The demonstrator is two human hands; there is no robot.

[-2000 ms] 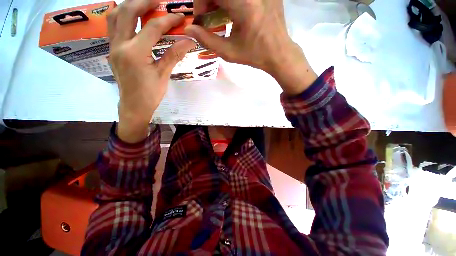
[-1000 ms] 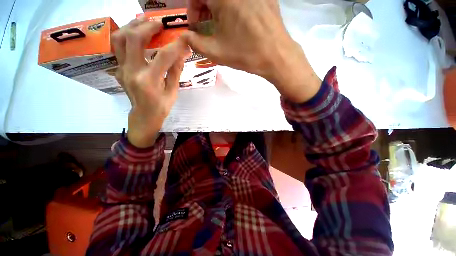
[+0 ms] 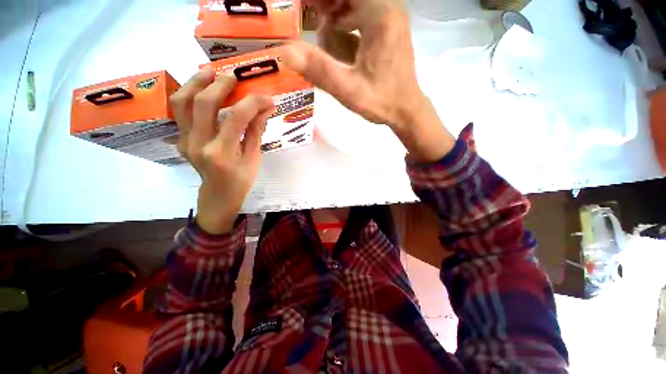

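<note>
My left hand [image 3: 219, 142] rests on an orange-ended retail box [image 3: 288, 64], with fingertips at its top edge and front face. The box has a black slot and a white printed side. My right hand [image 3: 372, 69] is raised at the box's right corner, its thumb over the orange end. A small olive-brown holder [image 3: 340, 45] shows, blurred, between its thumb and fingers; the upper fingers are cut off by the frame. A second retail box [image 3: 120, 109] stands to the left, and a third [image 3: 248, 28] stands behind the handled one.
The white table [image 3: 350, 191] has its front edge close to my body. A clear ring [image 3: 517, 22], white crumpled material [image 3: 517, 62] and a dark tangled lump [image 3: 607, 23] lie at right. A thin green stick [image 3: 31, 90] lies far left. An orange stool [image 3: 120, 336] is below left.
The view has shifted, so the boxes sit lower in the picture and the rear box shows more. My right thumb and fingers have spread. My left hand stays at the same box.
</note>
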